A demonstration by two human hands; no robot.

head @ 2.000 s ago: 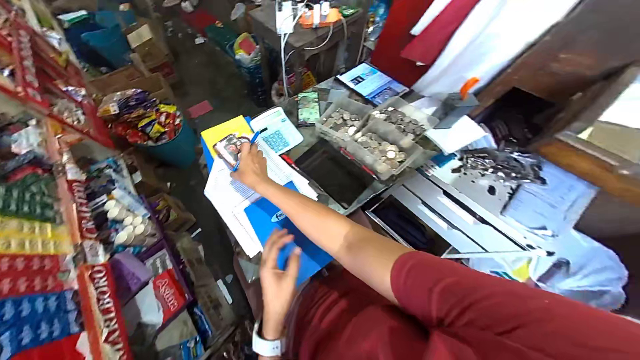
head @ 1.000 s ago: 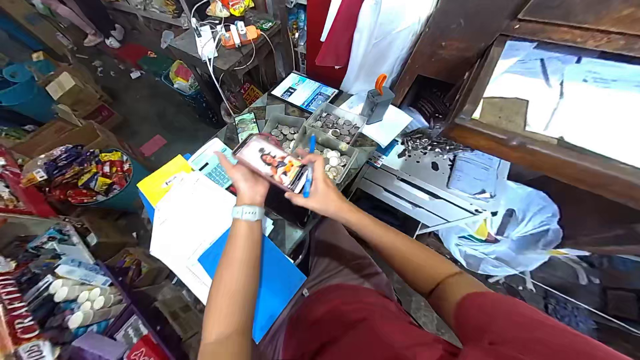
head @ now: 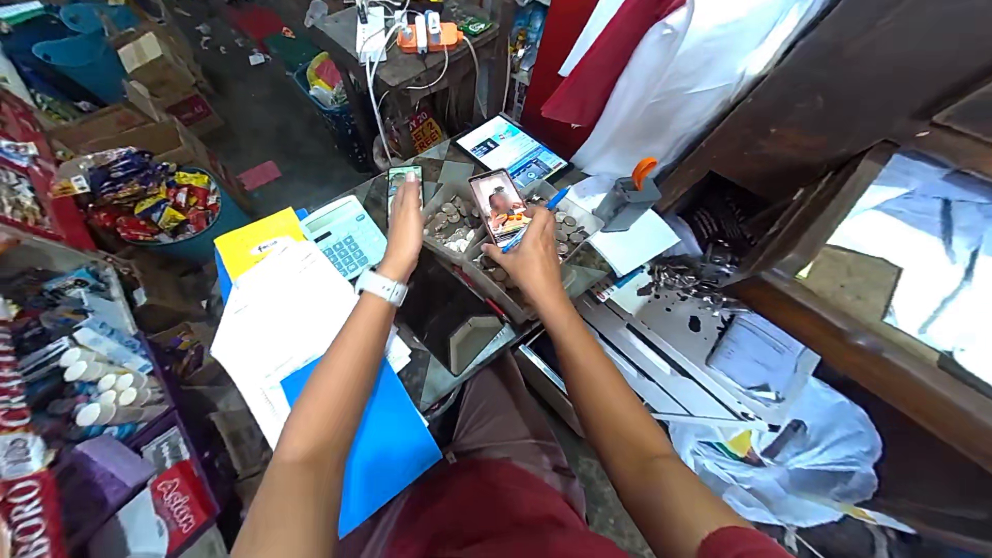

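My right hand [head: 533,252] grips a smartphone [head: 497,203] with a lit screen, along with a blue pen [head: 557,198], above a divided plastic tray of coins [head: 459,249]. My left hand [head: 406,225], wearing a pale wristwatch, reaches over the lower part of a second phone [head: 404,180] lying at the back of the glass-topped table; whether it grips that phone cannot be told. Left of this hand are a pale calculator [head: 346,235], a yellow pad [head: 260,242], white papers [head: 283,318] and a blue folder [head: 387,449]. A tablet [head: 513,149] lies behind the coin tray.
Beyond the table, an orange power strip [head: 429,37] with cables sits on a wooden stand. Snack packets fill a blue tub [head: 203,244] at the left. A grey holder [head: 625,204] with orange-handled scissors stands right of the coins, and a plastic bag [head: 806,465] lies lower right.
One second ago both hands held the phone together; now only my right hand holds it, and my left hand is at the second phone. Two seconds ago the papers lay under my reaching hand.
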